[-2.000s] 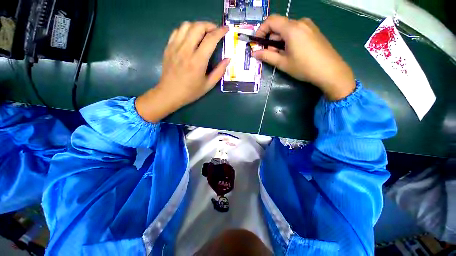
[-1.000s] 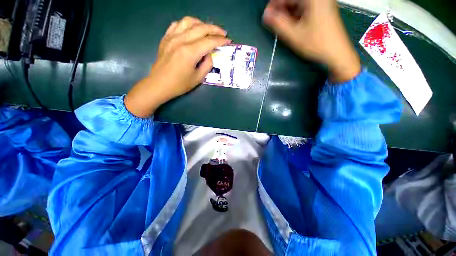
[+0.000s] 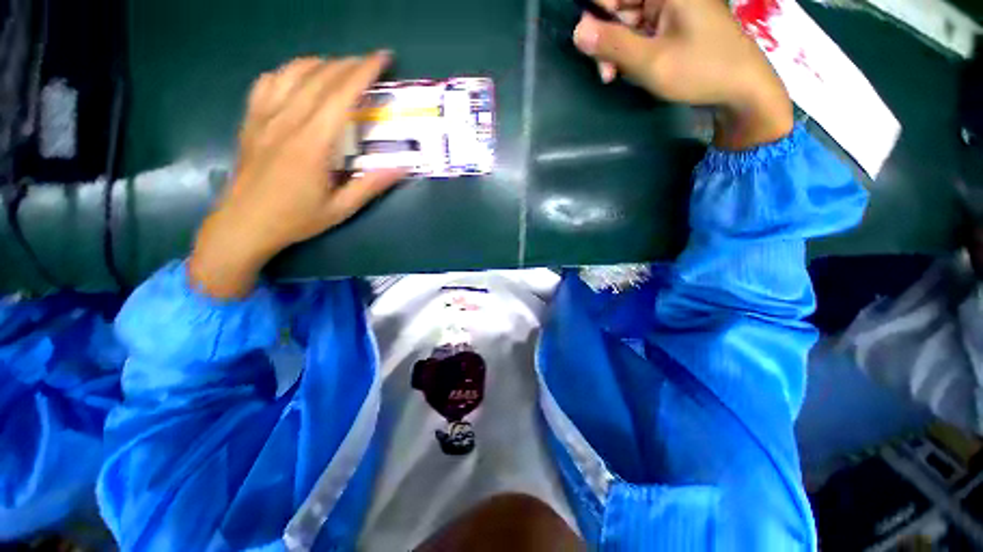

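The opened phone point(image 3: 458, 127) lies sideways on the dark green bench mat, its white and silver inside up, with a yellow stripe and a dark strip. My left hand point(image 3: 307, 146) grips its left end, fingers along the far edge and thumb at the near edge, hiding that end. My right hand point(image 3: 674, 49) is at the top, away from the phone, with fingers curled around a dark thin tool point(image 3: 596, 10), mostly hidden and cut off by the picture's edge.
A white sheet point(image 3: 846, 102) with red specks lies at the upper right. A dark box point(image 3: 59, 119) with a pale label and cables is at the left. A pale seam line point(image 3: 528, 140) crosses the mat. Blue cloth point(image 3: 49, 404) shows at the far left.
The phone has turned from upright to sideways under my left hand. My right hand has moved off it, up and right, with the dark tool. The view has shifted.
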